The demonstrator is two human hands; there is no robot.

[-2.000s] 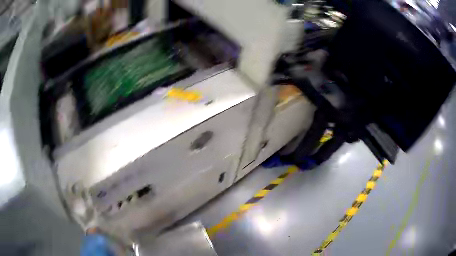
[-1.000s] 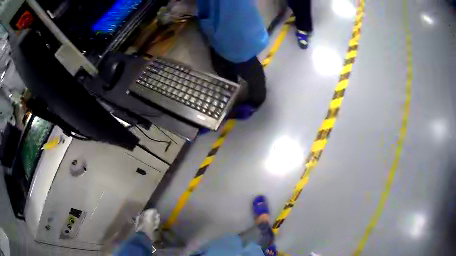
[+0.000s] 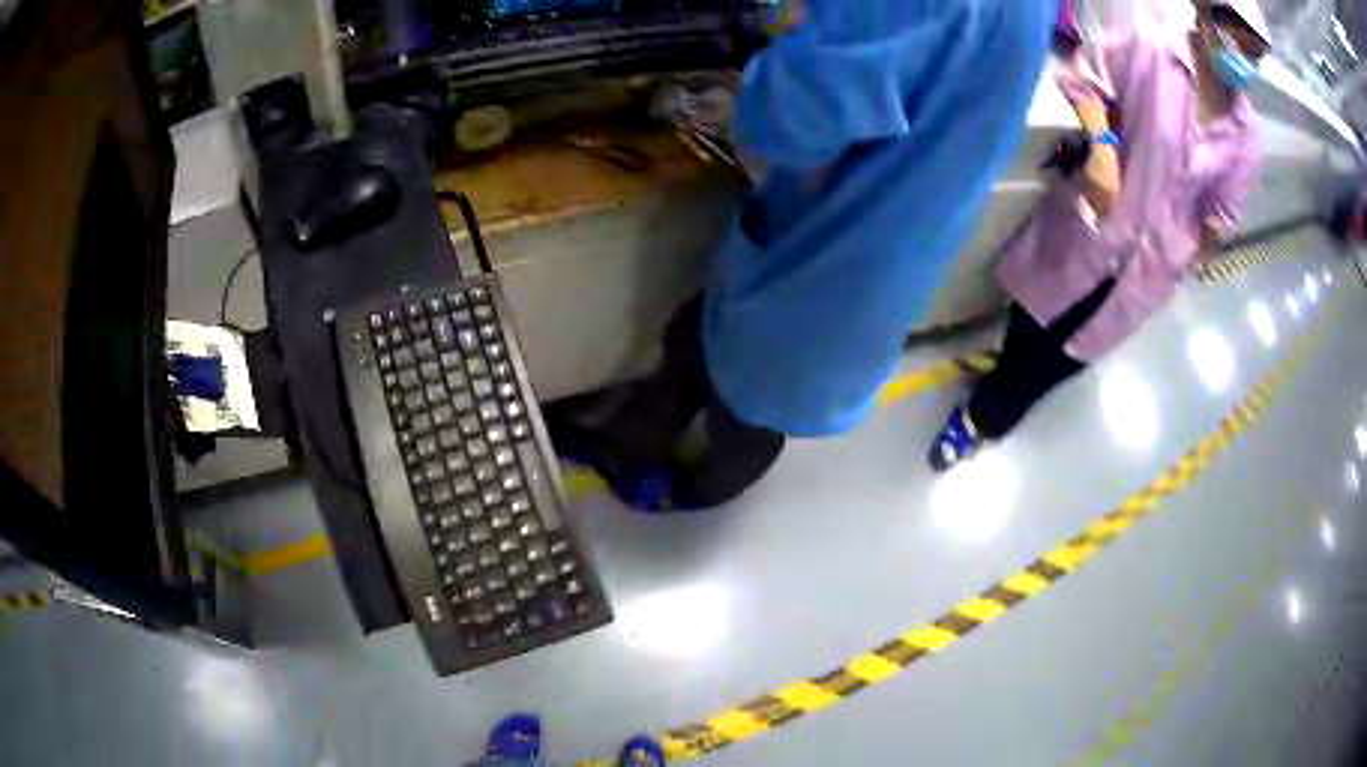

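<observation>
No hand of mine is in view. Nearest in front of me, a black keyboard (image 3: 472, 472) lies slanted on a dark swing-arm tray (image 3: 323, 435). A black mouse (image 3: 345, 202) lies on the tray's upper part. A large dark-edged monitor (image 3: 90, 330) fills the left side, cut off by the picture's edge.
A person in a blue smock (image 3: 870, 225) stands at a bench with a brown top (image 3: 577, 173). Another person in a pink smock (image 3: 1147, 195) stands at the upper right. Yellow-black tape (image 3: 937, 629) crosses the grey floor. Blue shoes (image 3: 514, 737) show at the bottom edge.
The view has swung, so the keyboard and monitor look larger and closer. The white machine with the yellow tube and the gloved hand have left the picture. The pink-smocked person now shows more fully.
</observation>
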